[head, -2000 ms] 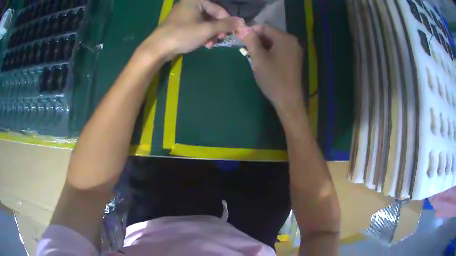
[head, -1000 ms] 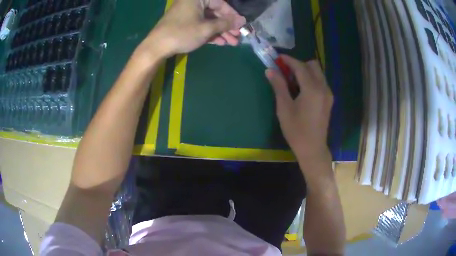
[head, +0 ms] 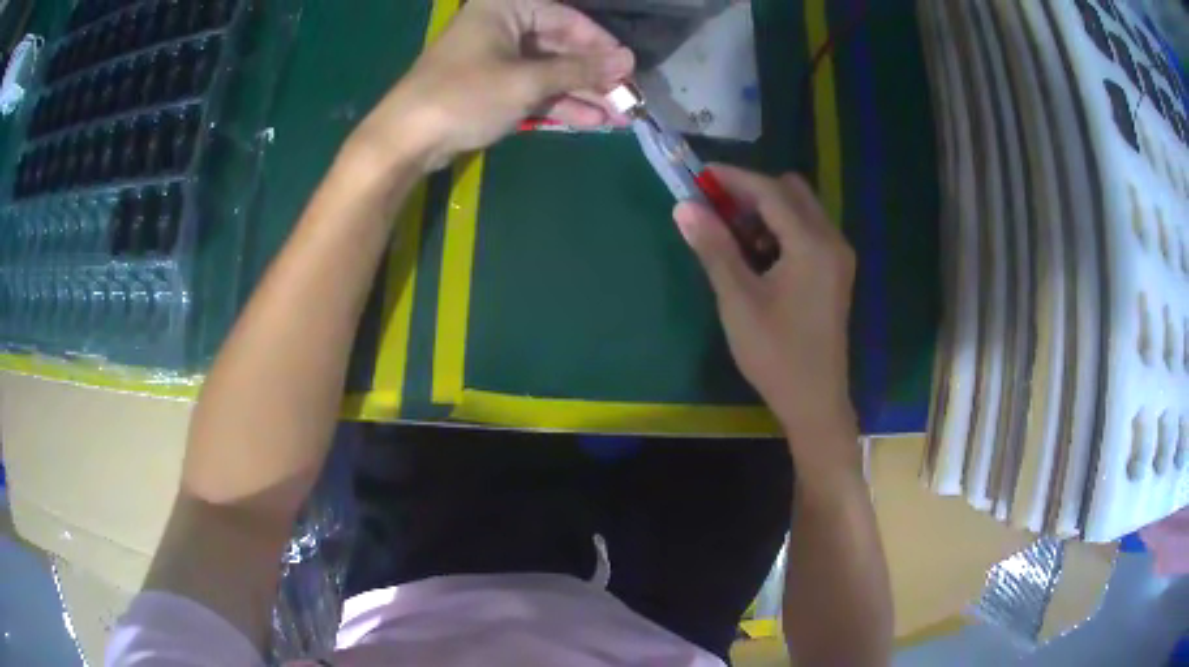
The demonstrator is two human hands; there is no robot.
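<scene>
My left hand [head: 528,72] is bare and pinches a tiny pale silvery part [head: 625,98] at its fingertips, near the top middle of the view. My right hand [head: 780,280] holds slim hand nippers [head: 692,172] with pale grey and red grips. The nippers' tip points up and left and meets the small part, or lies right beside it. Whether the jaws are closed on it I cannot tell. The part is too small to make out in detail.
A clear blister tray [head: 91,293] with rows of black parts lies at left. Stacked white foam trays [head: 1089,365] stand at right, some cutouts filled with dark parts. A metal plate [head: 704,78] lies beyond my hands. Yellow tape [head: 600,413] marks the green mat's front edge.
Two seconds ago both hands met at the fingertips. My right hand has since moved back and right and taken the nippers, whose tip is at the part. My left hand stays nearly in place.
</scene>
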